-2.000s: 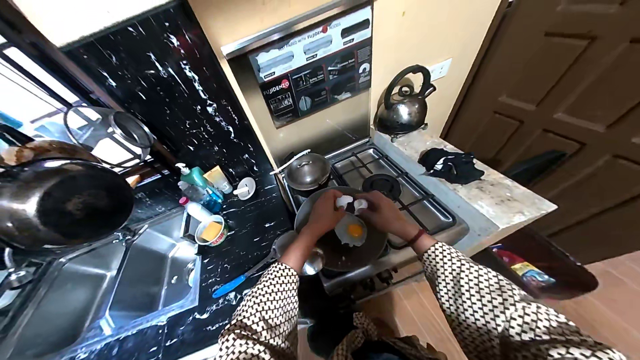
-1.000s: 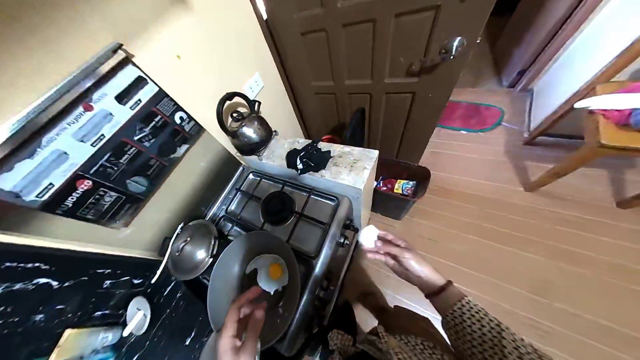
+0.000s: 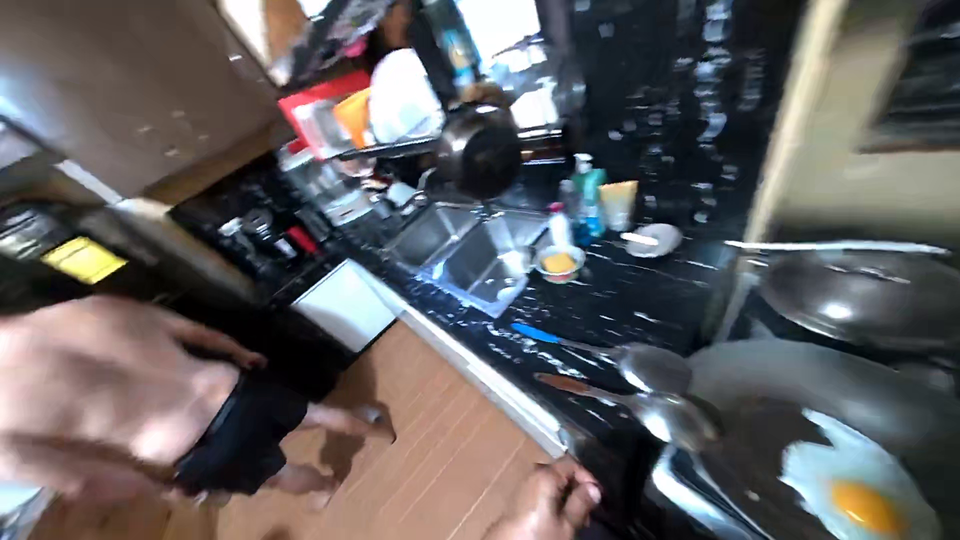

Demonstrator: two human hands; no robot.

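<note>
My left hand [image 3: 551, 501] is at the bottom centre with its fingers curled in, and nothing shows in it. It is beside the counter edge, left of the stove. A frying pan [image 3: 810, 367] at the lower right holds an egg [image 3: 862, 480] with a whole yolk. Two ladle-like utensils lie left of the pan, one with a blue handle [image 3: 536, 333], the other with a brown handle [image 3: 562, 384]. Behind the pan sits a lidded pot [image 3: 862, 296]. My right hand is out of view.
A person [image 3: 127, 390] in black shorts is at the left on the wood floor. Along the counter are a double sink [image 3: 480, 255], a tub with a yellow sponge [image 3: 559, 264], bottles [image 3: 589, 195] and a small white dish [image 3: 652, 240]. A dark pan [image 3: 480, 150] hangs above the sink.
The view has swung far left to the sink and another person. My left hand has moved from over the pan to beside the counter. My right hand, which held eggshell, has left the view.
</note>
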